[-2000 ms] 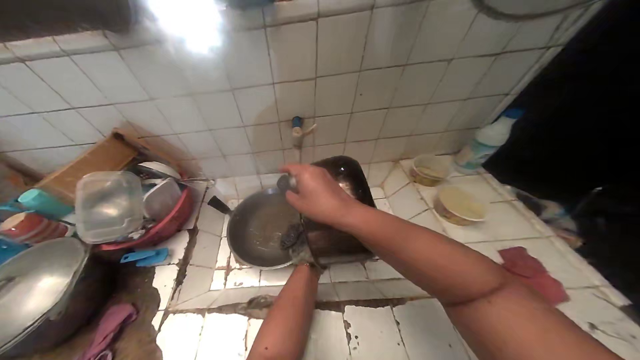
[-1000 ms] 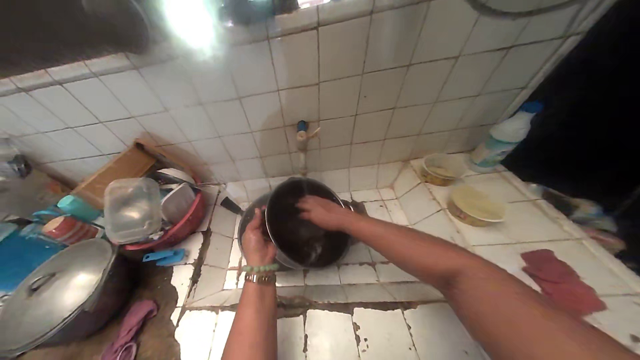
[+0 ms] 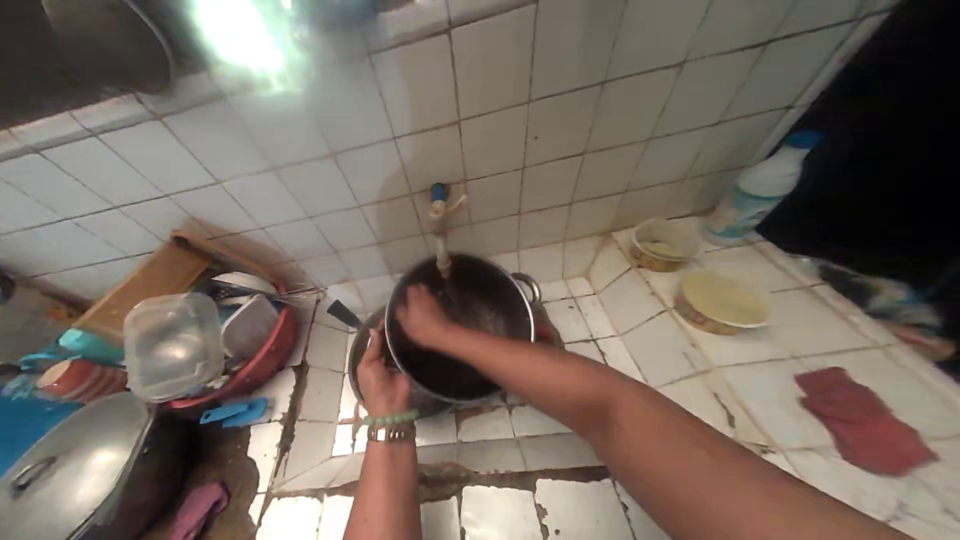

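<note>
A deep dark cooking pot [image 3: 480, 367] with a metal rim and side handle stands tilted in the tiled sink, its mouth under the tap [image 3: 441, 225]. My left hand [image 3: 382, 379], with a green bead bracelet and a metal band at the wrist, grips the pot's left rim. My right hand [image 3: 422, 316] reaches inside against the left inner wall; whether it holds anything is hidden by blur. A frying pan [image 3: 358, 352] lies partly under the pot, its dark handle pointing up and left.
On the left are a red basin [image 3: 259, 367] of dishes, a clear plastic container [image 3: 174, 345], a blue brush-like item [image 3: 234, 412] and a large lidded pot [image 3: 82, 465]. On the right are two tubs [image 3: 721, 301] [image 3: 664, 244], a white bottle [image 3: 759, 191] and a red cloth [image 3: 862, 420].
The pot has turned from lying on its side to mouth up. My left hand has moved to its left rim. My right hand has gone from outside the pot to its inner left wall.
</note>
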